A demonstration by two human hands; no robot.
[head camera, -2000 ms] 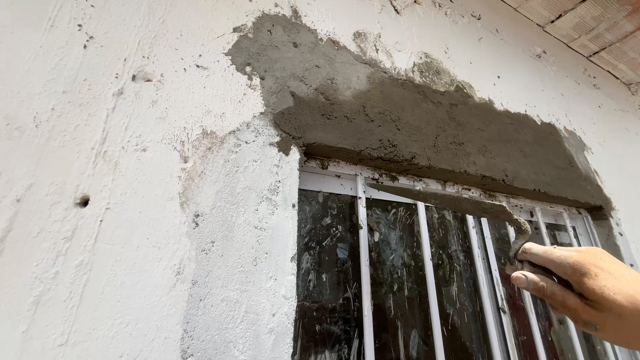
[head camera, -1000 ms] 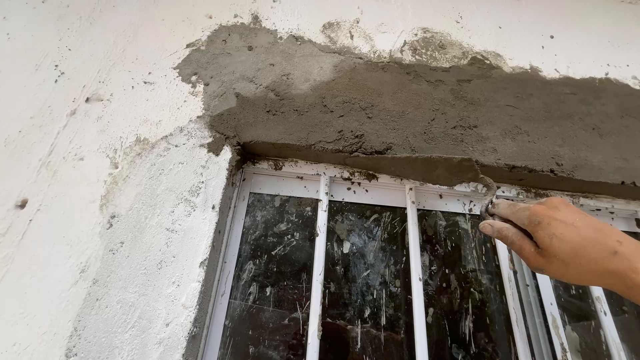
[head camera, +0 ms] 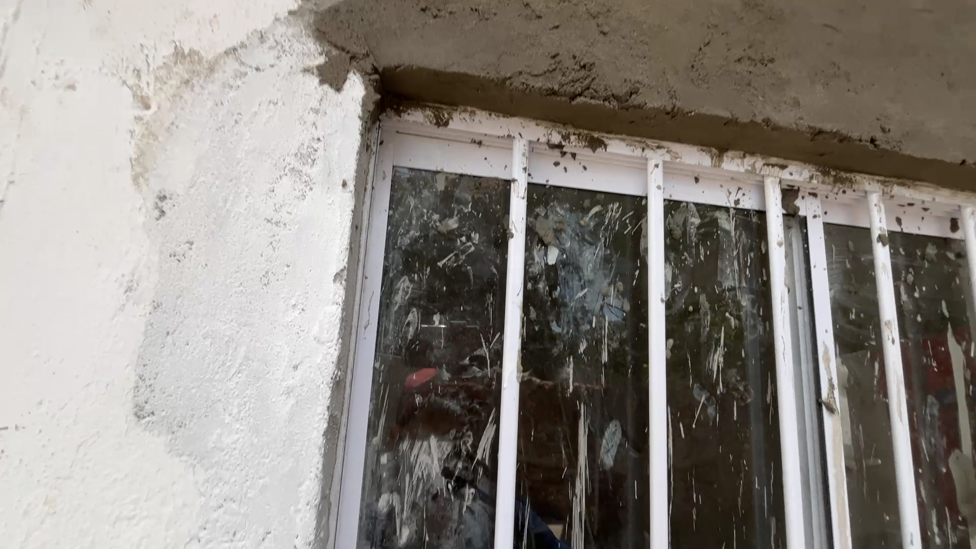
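Observation:
Neither of my hands shows in the head view. Grey-brown mortar [head camera: 686, 53] covers the wall above the window, rough and cracked in places near its lower edge. Under it runs the shaded underside of the window opening [head camera: 610, 114]. The white window frame [head camera: 450, 152] below bears spots and smears of mortar along its top. White metal bars [head camera: 512, 328] stand upright in front of the glass panes [head camera: 583, 343], which are streaked and splashed. No tool is in view.
White textured plaster [head camera: 244, 305] fills the wall left of the window, with a rough, worn patch edge [head camera: 145, 130] in it. The side edge of the window opening [head camera: 347, 305] is bare grey. Dim reflections show in the glass.
The hand at the right, holding a trowel against the mortar's lower edge a second ago, has gone out of view. The view has moved closer to the window's upper left corner.

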